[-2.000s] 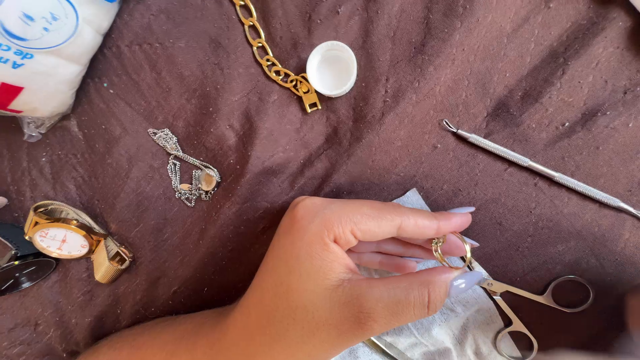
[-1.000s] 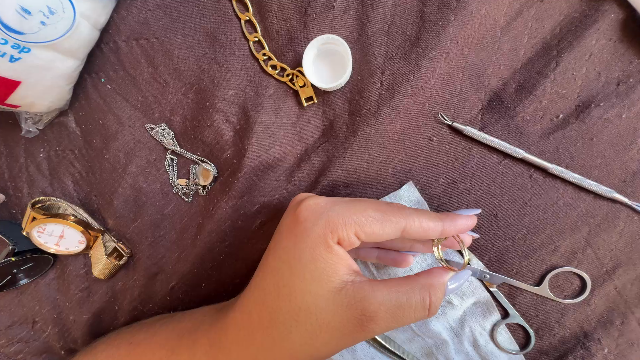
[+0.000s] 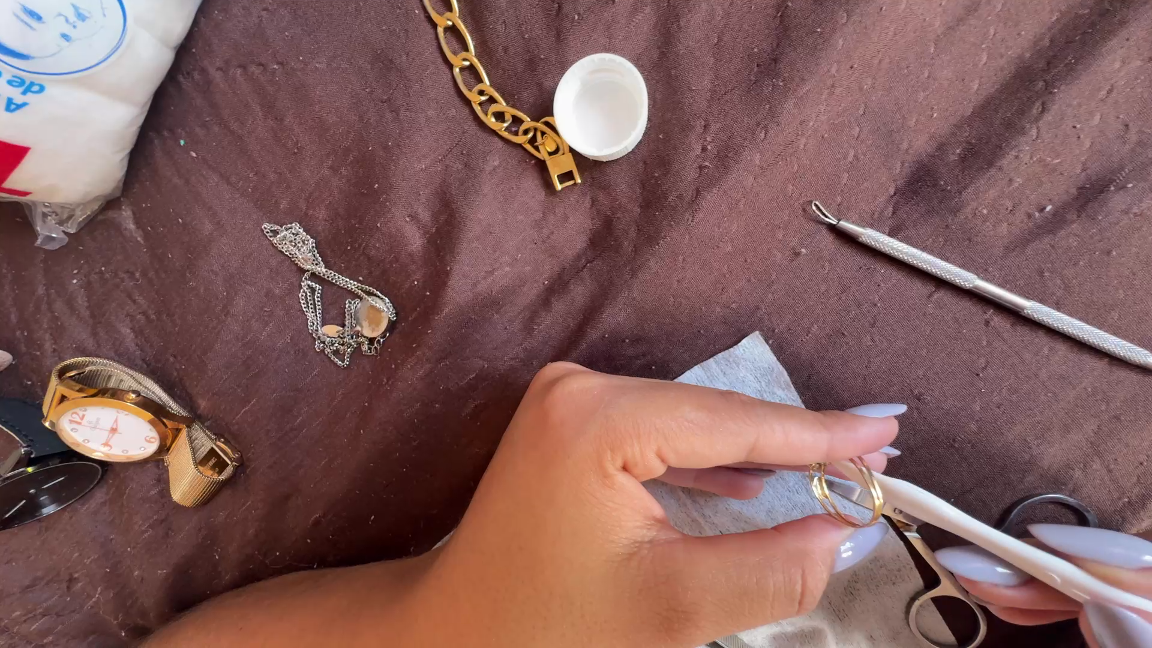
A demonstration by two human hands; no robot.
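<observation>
Between its thumb and index finger, my left hand [image 3: 666,504] pinches a gold ring [image 3: 846,493] made of thin bands. My right hand [image 3: 1053,576], partly cut off at the lower right, grips a slim white-handled tool [image 3: 999,540]. Its far end meets the ring; the tip is partly hidden there, so its kind cannot be told. Small metal scissors [image 3: 945,598] lie under the tool and beside my right fingers. A grey cloth [image 3: 747,378] is spread beneath my left hand.
A gold chain bracelet [image 3: 468,76] touches a white plastic cap [image 3: 601,106]. A silver chain necklace [image 3: 319,297], a gold mesh-band watch [image 3: 112,430], a dark watch [image 3: 49,493], a double-ended metal tool [image 3: 981,286] and a white plastic package [image 3: 81,108] lie on brown fabric [image 3: 504,270].
My right hand has come in from the lower right with the white-handled tool, whose end is now at the ring. My left hand still holds the ring in about the same place.
</observation>
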